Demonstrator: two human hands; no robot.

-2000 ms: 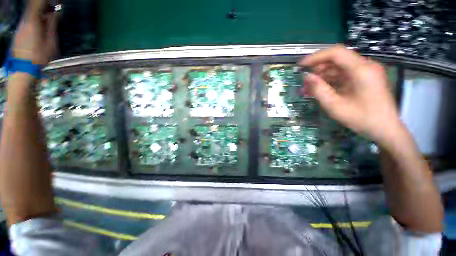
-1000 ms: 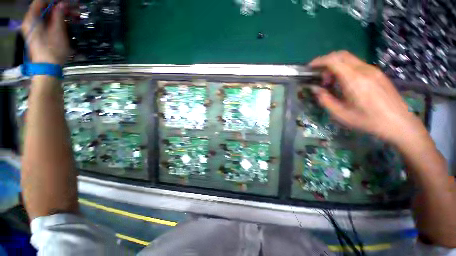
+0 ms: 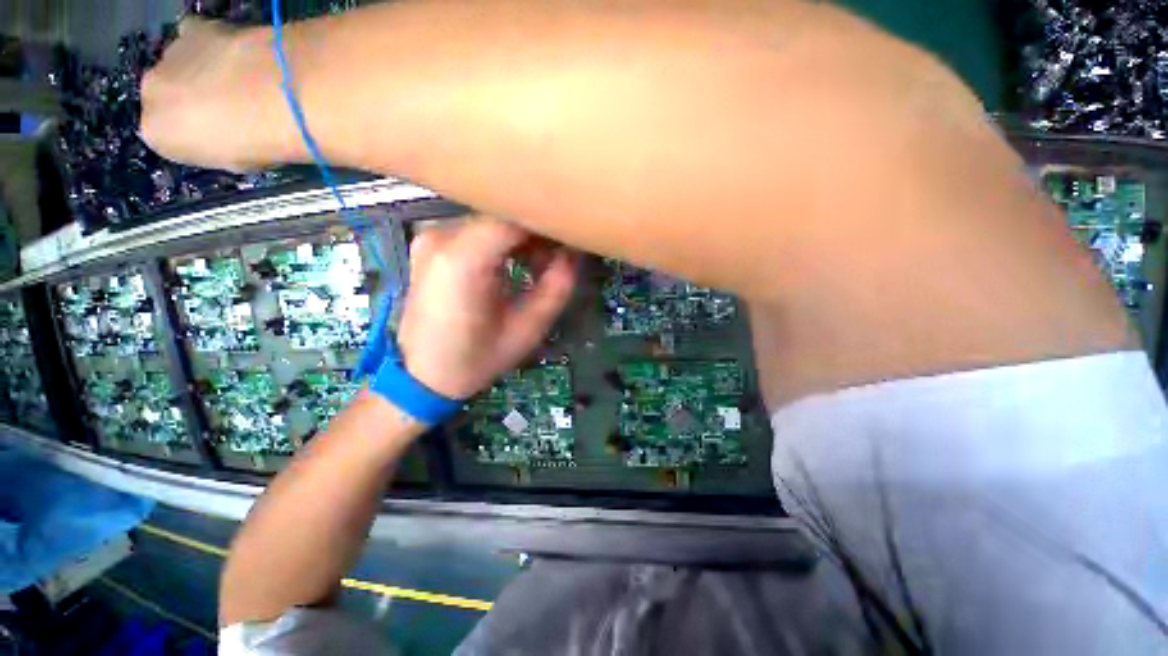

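Observation:
My left hand [image 3: 480,301], with a blue wrist strap [image 3: 415,392], is over the upper part of a carrier. Its fingers are curled above a circuit board [image 3: 523,413]; whether they hold a part cannot be told. My right forearm crosses the view above it. My right hand [image 3: 211,100] is bent over the dark component heap [image 3: 122,141] at the upper left, its fingertips hidden. Another green board [image 3: 683,417] sits in the same carrier, beside the first.
Other carriers with boards [image 3: 122,404] lie to the left, and one partly shows at the right. A metal rail [image 3: 141,237] runs behind them. A blue cord [image 3: 302,115] crosses my right forearm. Another component heap [image 3: 1102,64] is at the upper right. Blue cloth [image 3: 64,513] shows lower left.
My right hand has moved from the right-hand carrier across to the left heap. My left hand has come from that heap down over a carrier. The view has shifted.

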